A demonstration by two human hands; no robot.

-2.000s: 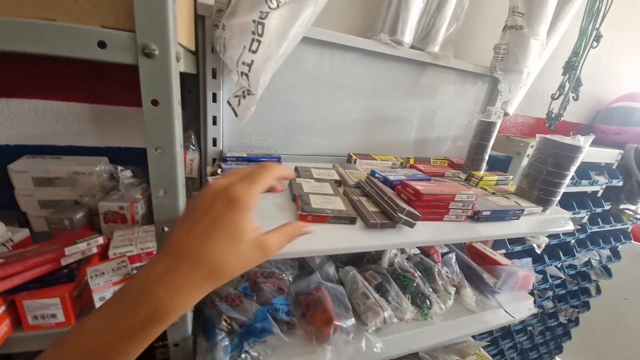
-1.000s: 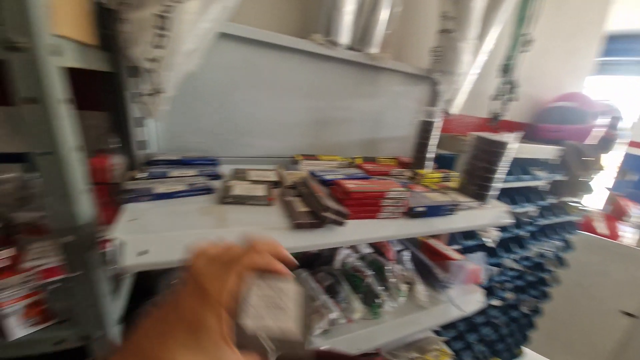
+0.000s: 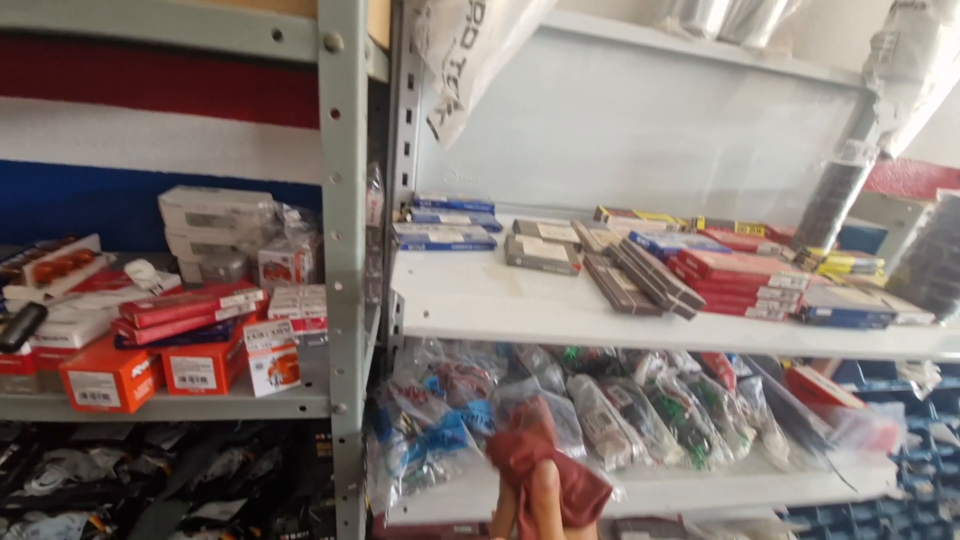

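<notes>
What looks like my right hand point(image 3: 546, 499) is at the bottom centre, its fingers closed on a crumpled dark red cloth point(image 3: 559, 469). It is in front of the lower shelf and its plastic-bagged parts point(image 3: 607, 420). Above, on the white shelf point(image 3: 465, 307), lie flat blue boxes point(image 3: 445, 237) at the left and grey-brown boxes point(image 3: 541, 255) beside them. Long dark boxes point(image 3: 652, 277) lie slanted against each other, next to a stack of red boxes point(image 3: 739, 281). My left hand is out of view.
A grey metal upright point(image 3: 341, 225) divides this shelf from the left rack, which holds orange boxes point(image 3: 112, 375) and white boxes point(image 3: 217, 210). A printed plastic bag point(image 3: 480, 52) hangs overhead. Blue bins point(image 3: 930, 472) stand at the lower right.
My left hand, which held a small grey box one second ago, has left the view. A hand with a dark red cloth has come in at the bottom. The view has swung back left.
</notes>
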